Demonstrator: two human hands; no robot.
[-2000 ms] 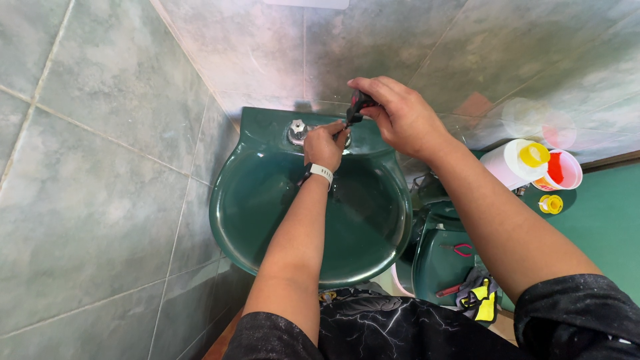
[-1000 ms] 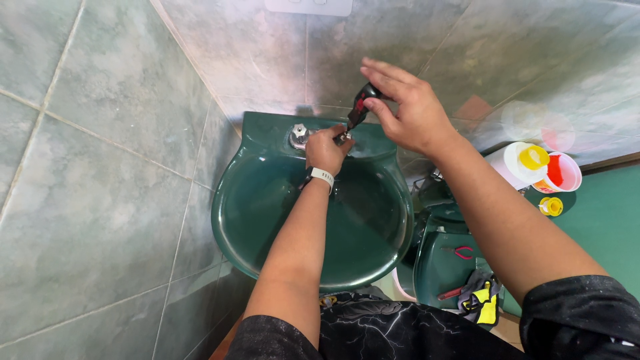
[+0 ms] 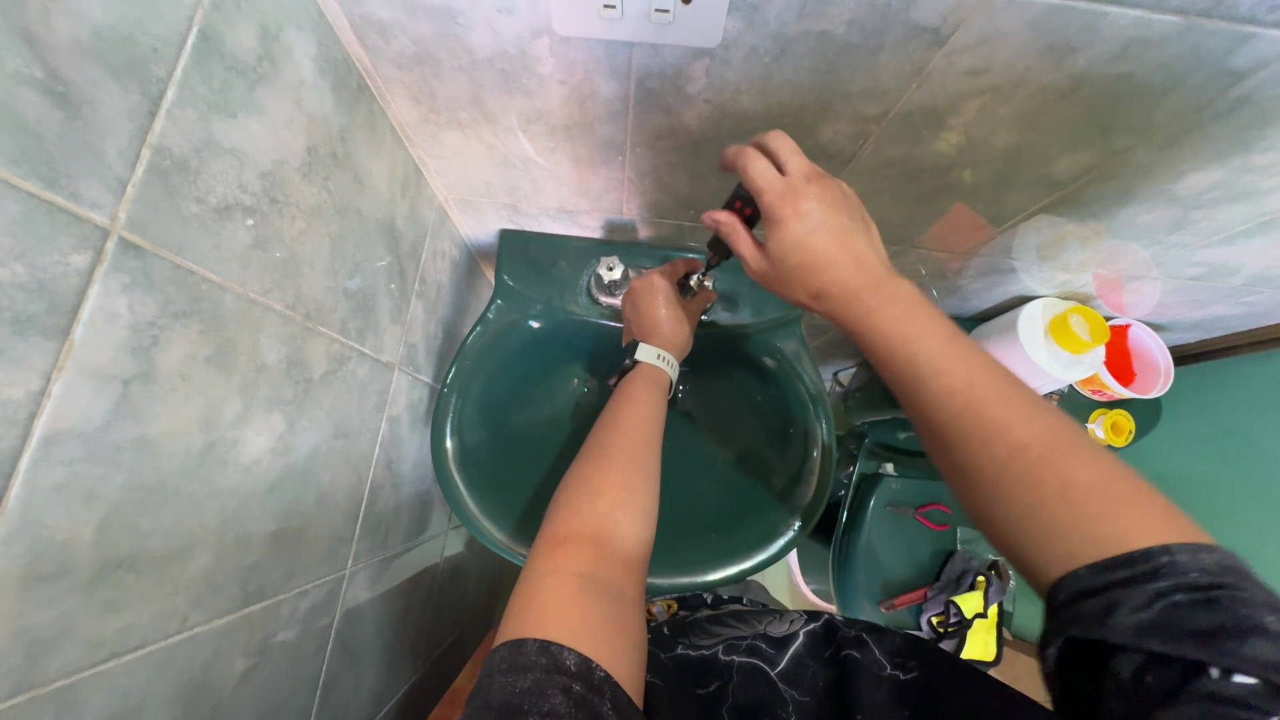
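A dark green washbasin (image 3: 640, 560) stands against the tiled wall. On its back ledge, a chrome tap handle (image 3: 611, 275) shows at the left of the faucet. My left hand (image 3: 665, 310), below a watch with a white strap, has its fingers around the right-hand faucet part (image 3: 700, 283). My right hand (image 3: 805, 225) is on a black and red screwdriver (image 3: 738, 222), whose tip reaches down to that faucet part between my left fingers. The screwdriver slants, its handle up and to the right. The grip of my right fingers is loose, with several fingers raised.
Right of the basin, a closed green toilet lid (image 3: 885, 555) holds red-handled pliers (image 3: 930, 516), a red-handled tool (image 3: 905, 599) and grey-yellow gloves (image 3: 975, 610). Beyond stand a white bottle (image 3: 1025, 345), a white tub (image 3: 1150, 362) and a yellow tape spool (image 3: 1112, 428). A socket plate (image 3: 640, 25) is on the wall.
My right hand has changed its pose on the screwdriver: its fingers were extended a second ago and are now more curled. My left hand stays at the same faucet part.
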